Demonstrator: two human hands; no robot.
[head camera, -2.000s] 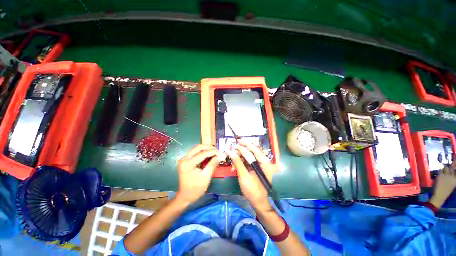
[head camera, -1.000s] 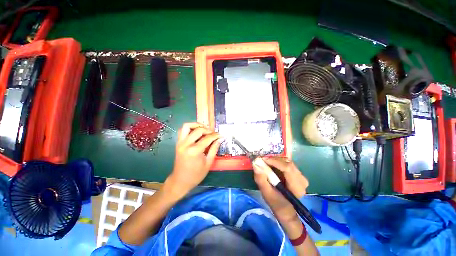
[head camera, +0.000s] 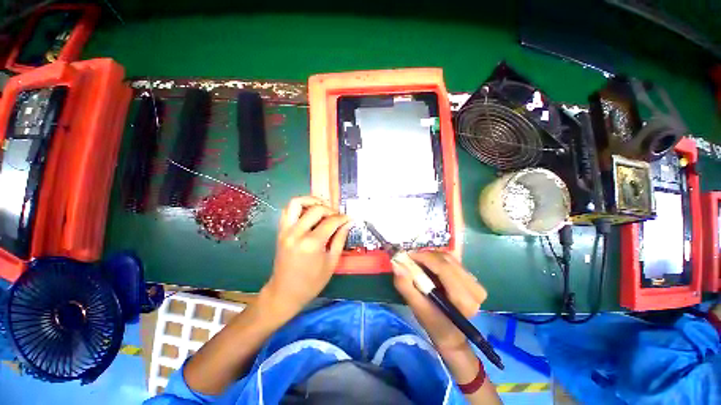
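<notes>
An open tablet (head camera: 395, 150) with a large silver-grey battery lies in an orange-red foam tray (head camera: 319, 126) in front of me. My right hand (head camera: 439, 289) holds the soldering iron (head camera: 447, 307) like a pen, its metal tip over the bright circuit board (head camera: 403, 217) at the tablet's near end. My left hand (head camera: 310, 241) is at the near left corner of the tray, thumb and fingertips pinched together beside the iron's tip. Thin solder wire (head camera: 213, 180) runs from the left to this hand. What lies between the fingertips is too small to tell.
Red small components (head camera: 225, 211) lie heaped on the left, below three black strips (head camera: 252, 130). A blue desk fan (head camera: 69, 316) and stacked foam trays (head camera: 91, 158) are further left. On the right are a whitish cup (head camera: 525, 201), a fume fan (head camera: 498, 133) and a yellowish box (head camera: 632, 183).
The view has shifted closer over the tablet. My right hand has moved right and down from the left hand, with the iron now held at a lower slant. My left hand stays pinched at the tray's left.
</notes>
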